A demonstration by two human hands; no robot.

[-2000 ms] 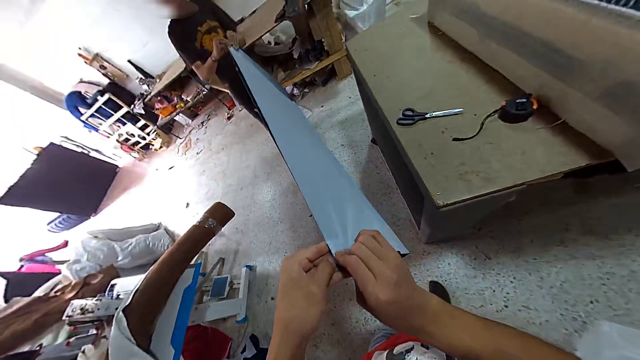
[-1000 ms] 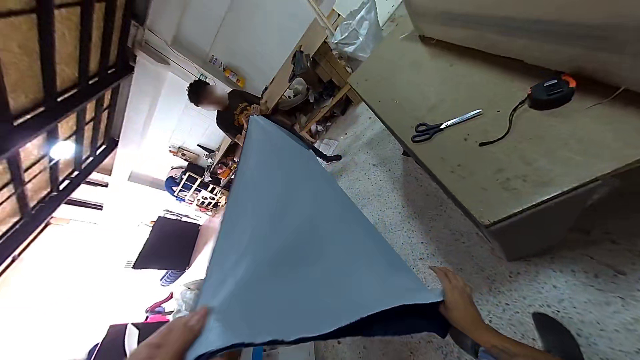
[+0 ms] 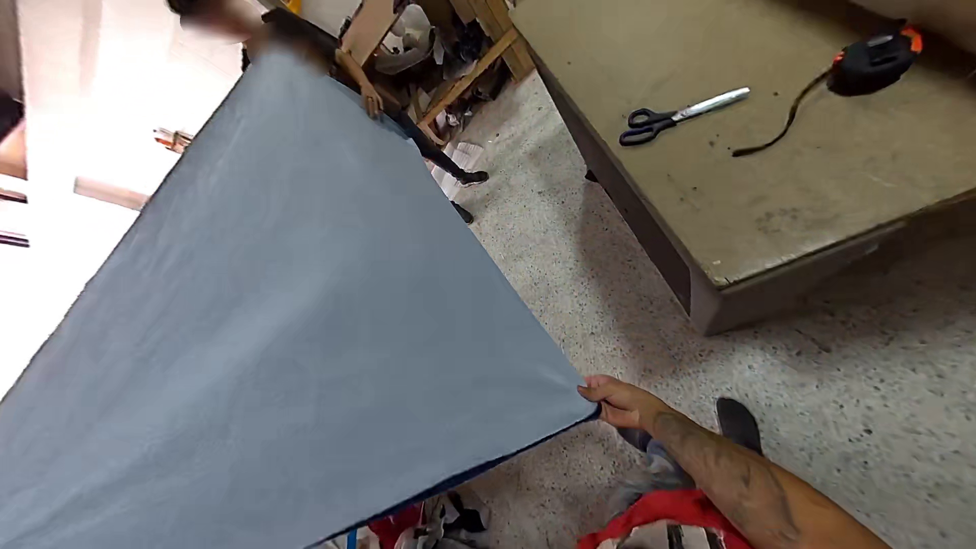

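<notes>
A wide sheet of grey-blue fabric with a dark blue underside stretches across the left and centre of the view. My right hand pinches its near right corner between thumb and fingers. My left hand is out of the frame, and so is the near left corner. At the far end stands another person, with one hand at the fabric's right edge. Scissors with black handles and a tape measure with a dark strap lie on the table to the right.
The brown-topped table has its near corner to the right of the fabric. Wooden pieces and clutter stand at the back. Speckled floor runs between fabric and table. Scraps lie beneath the near edge.
The fabric, a narrow folded strip two seconds ago, is now spread wide. My hands, close together then, have moved apart, and my left hand has left the view.
</notes>
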